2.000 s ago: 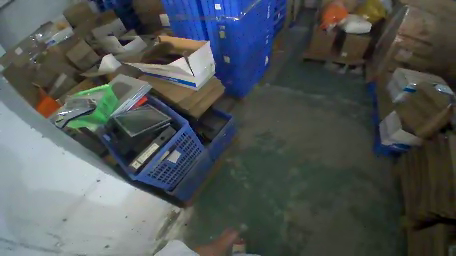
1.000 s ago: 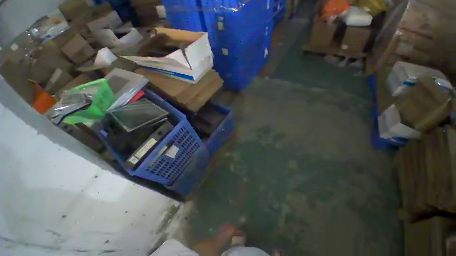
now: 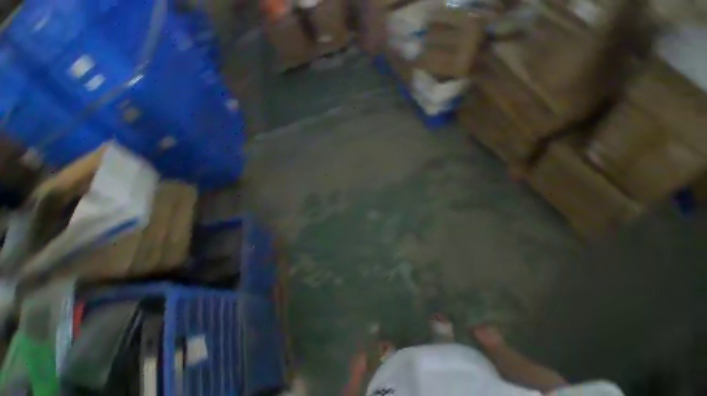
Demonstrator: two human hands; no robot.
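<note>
The frame is blurred. My left hand (image 3: 357, 370) is small and low at the bottom edge, left of my white shirt. My right hand (image 3: 487, 336) is at the end of a bare forearm, right of the shirt. Nothing can be made out in either hand, and their fingers are unclear. A slotted blue crate (image 3: 205, 332) stands at the lower left, away from my hands, with dark flat items and a binder-like piece in it. An open white-and-blue carton (image 3: 116, 193) lies on flat brown cardboard (image 3: 167, 224) behind the crate.
Tall blue stacked bins (image 3: 170, 100) stand at the upper left. Brown cartons (image 3: 581, 186) line the right side. A worn green-grey floor (image 3: 372, 209) runs between. A green item (image 3: 31, 363) is at the lower left edge. More cartons stand on a pallet at the top.
The view has turned right and tilted: the crate and blue bins have shifted left, and more right-side cartons show. My right forearm and hand now show; the white wall has left view.
</note>
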